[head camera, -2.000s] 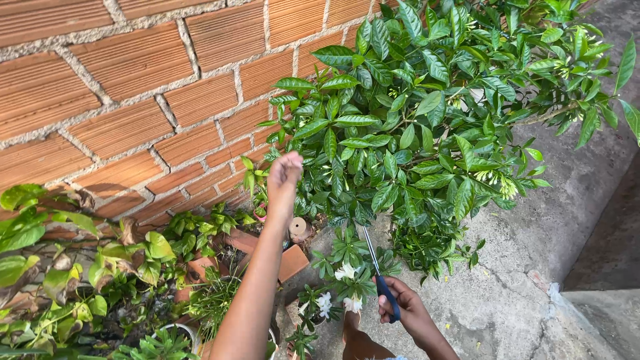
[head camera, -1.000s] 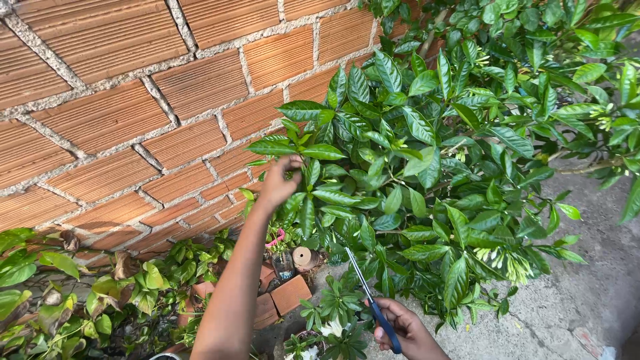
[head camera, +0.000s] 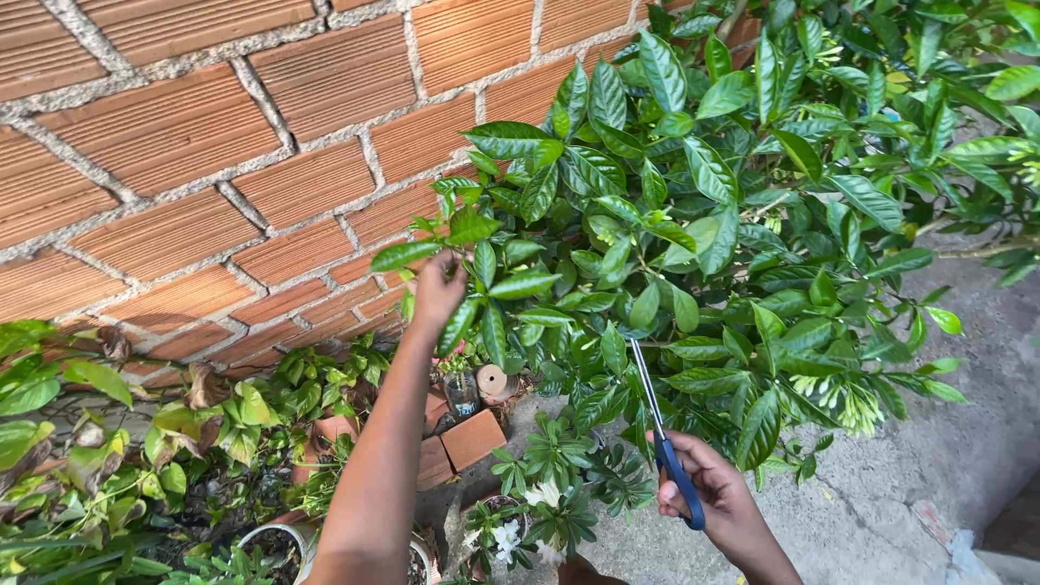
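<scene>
My left hand (head camera: 440, 286) grips a leafy shoot at the left side of a green bush (head camera: 699, 244), near the brick wall; leaves partly hide the fingertips. In my right hand (head camera: 705, 486) is a pair of scissors (head camera: 665, 443) with dark blue handles, its blades pointing up towards the bush's lower leaves. The blades lie close together. Clusters of pale, narrow blossoms (head camera: 841, 398) hang at the bush's lower right.
A hollow-brick wall (head camera: 325, 183) runs along the upper left. Below stand loose bricks (head camera: 473, 439), a round clay piece (head camera: 492, 382), a white pot (head camera: 280, 540) and a white-flowered plant (head camera: 544, 520). Yellowing leafy plants (head camera: 97, 431) fill the lower left; concrete ground (head camera: 877, 496) lies at right.
My left hand, raised with nothing plainly in it two seconds ago, has reached into the foliage and taken hold of a shoot. The scissors remain in my right hand. The view has shifted closer to the bush.
</scene>
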